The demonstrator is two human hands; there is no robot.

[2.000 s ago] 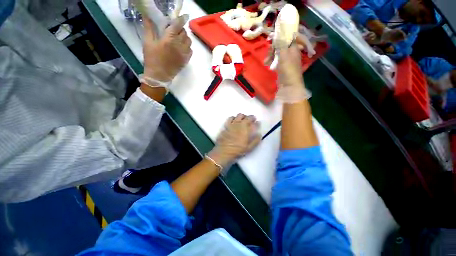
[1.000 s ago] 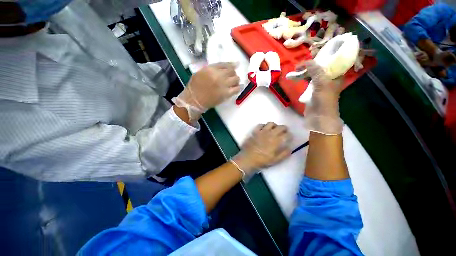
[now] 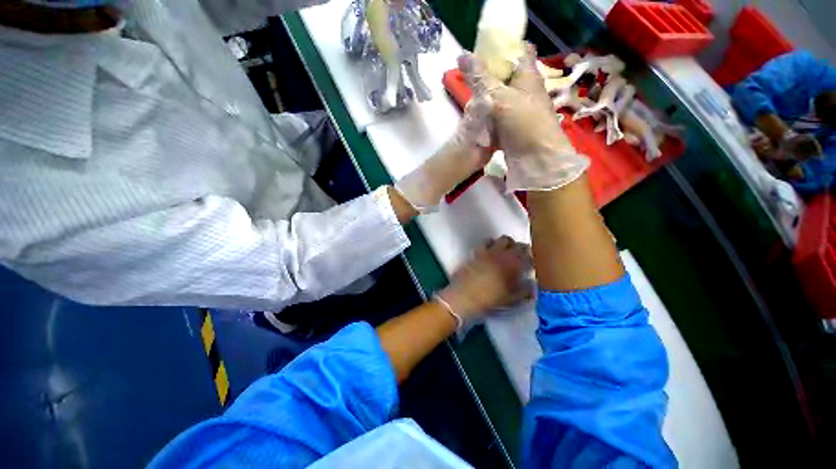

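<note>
My right hand [image 3: 532,124], in a translucent glove, holds a cream-white rounded piece [image 3: 501,32] upright at the top centre. Another person's gloved hand [image 3: 466,151] meets my right hand from the left and touches it or the piece. My left hand [image 3: 498,275], also gloved, rests on the white work sheet [image 3: 475,220], slightly blurred; whether something is under its fingers cannot be told. The red tray [image 3: 614,174] lies behind my right hand with several cream-white branching pieces [image 3: 610,92] in it. The spring clamp is mostly hidden behind the hands.
A shiny clear figure [image 3: 394,46] with a cream-white piece stands on the sheet at the top left. A person in a white smock [image 3: 174,174] is close on my left. The dark green conveyor [image 3: 697,238] runs on the right, with red bins [image 3: 658,27] and a person in blue [image 3: 793,78] beyond.
The other person's hand has moved right to meet my right hand, covering the clamp. My right hand has moved left and up in the view with the cream-white piece.
</note>
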